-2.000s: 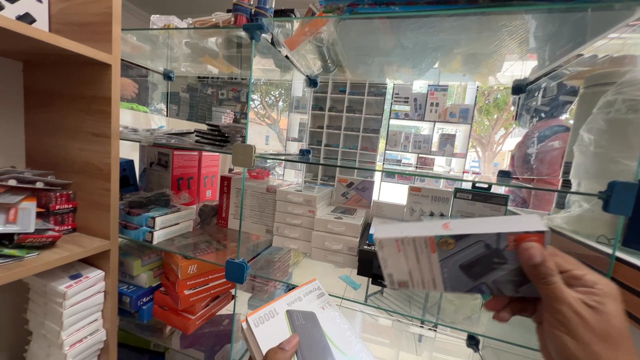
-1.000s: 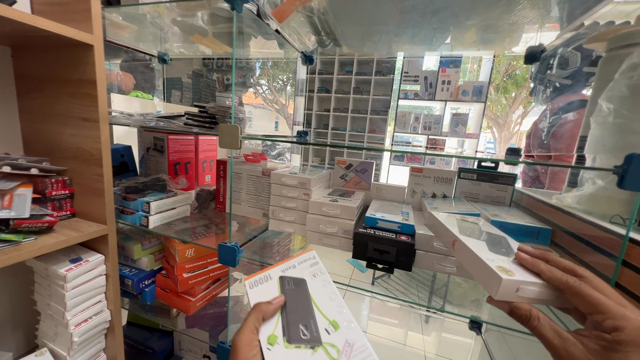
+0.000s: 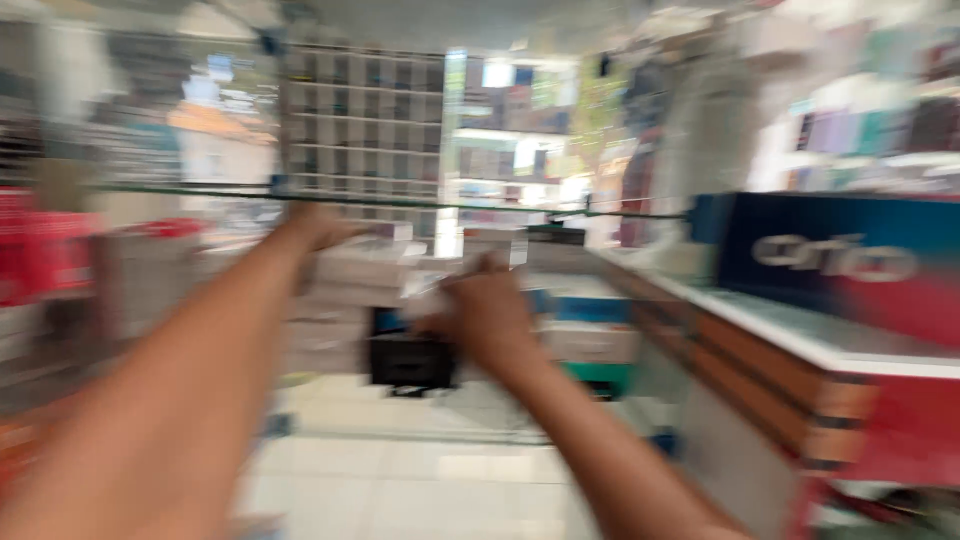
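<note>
Motion blurs the head view. Both arms reach far forward, under the edge of a glass shelf (image 3: pixel 450 205). My left hand (image 3: pixel 319 225) is at the stacked white boxes (image 3: pixel 360 270), its fingers over the top of the pile. My right hand (image 3: pixel 487 300) is beside the same stack, by a pale box (image 3: pixel 427 289) that it may be gripping; the blur hides the contact. Below and left of the right hand is a black box (image 3: pixel 411 361). More boxes, one with a blue side (image 3: pixel 592 308), stand to the right of that hand.
A counter with wooden slats (image 3: pixel 750 360) and a white edge runs along the right, bearing a dark blue and red box (image 3: pixel 832 262). Red packages (image 3: pixel 45 247) are at the left. A cubbyhole rack (image 3: pixel 364 127) stands behind the glass. Blue clips join the glass panes.
Both hands have moved forward to the box stacks. A second ago the left held a power bank box low in front and the right held a white box at the right. The view has shifted right.
</note>
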